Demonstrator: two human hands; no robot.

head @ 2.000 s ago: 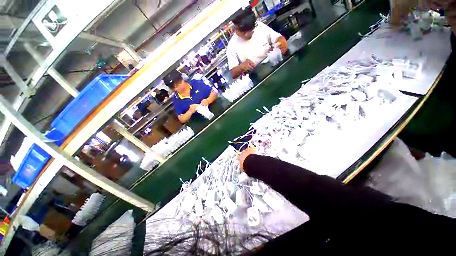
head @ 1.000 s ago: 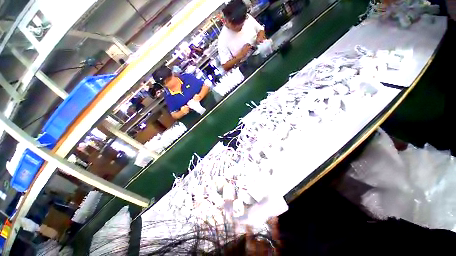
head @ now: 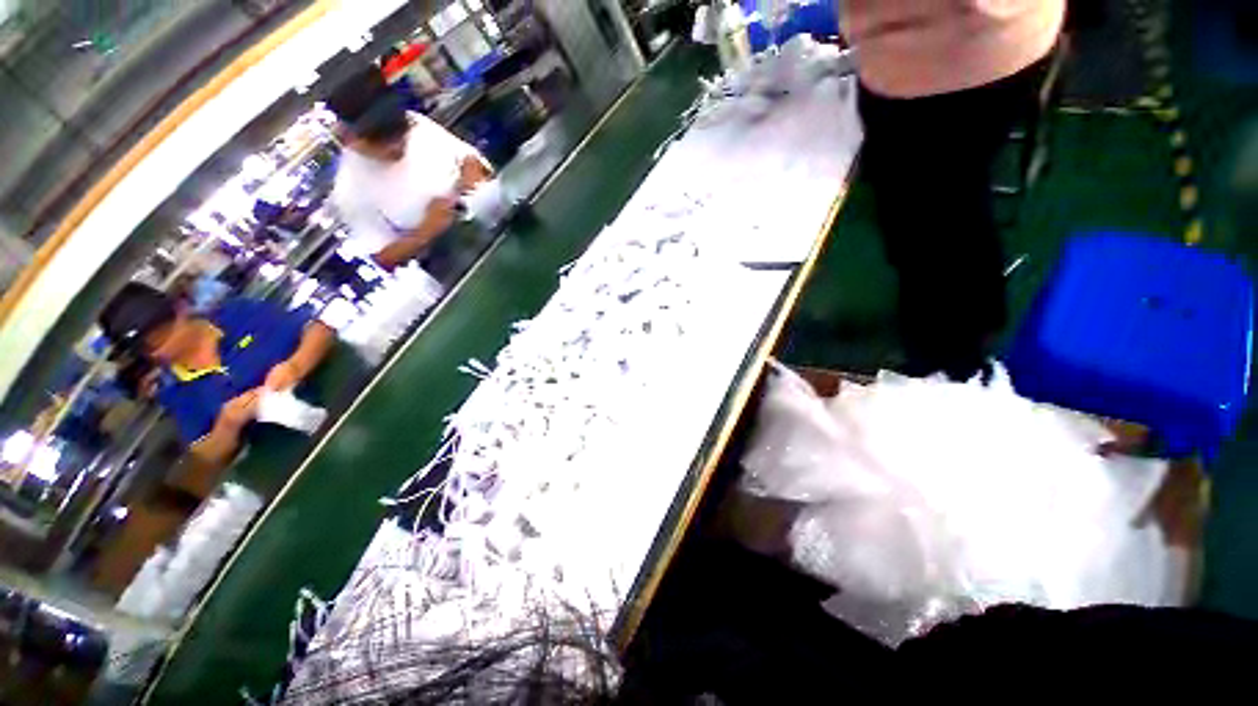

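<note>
A large heap of small white power adapters [head: 607,345] with thin white cords lies on a white sheet [head: 717,324] along the bench. Cord ends stick out past the heap's far edge. A cloudy white mass of plastic bags [head: 952,483] fills an open brown carton [head: 1184,517] at the right. A dark sleeve lies across the bottom right, below the bags. Neither of my hands can be made out. Dark hair strands cover the near end of the heap.
A blue plastic stool [head: 1138,331] stands beyond the carton. A person in dark trousers [head: 945,221] stands at the bench's right side. Two coworkers sit opposite, across the green belt [head: 476,310], beside rows of white parts [head: 393,315]. Yellow-black tape marks the green floor.
The view has swung to the right, bringing in the stool, the standing person and more of the bag carton. The hand seen earlier at the near end of the heap no longer shows.
</note>
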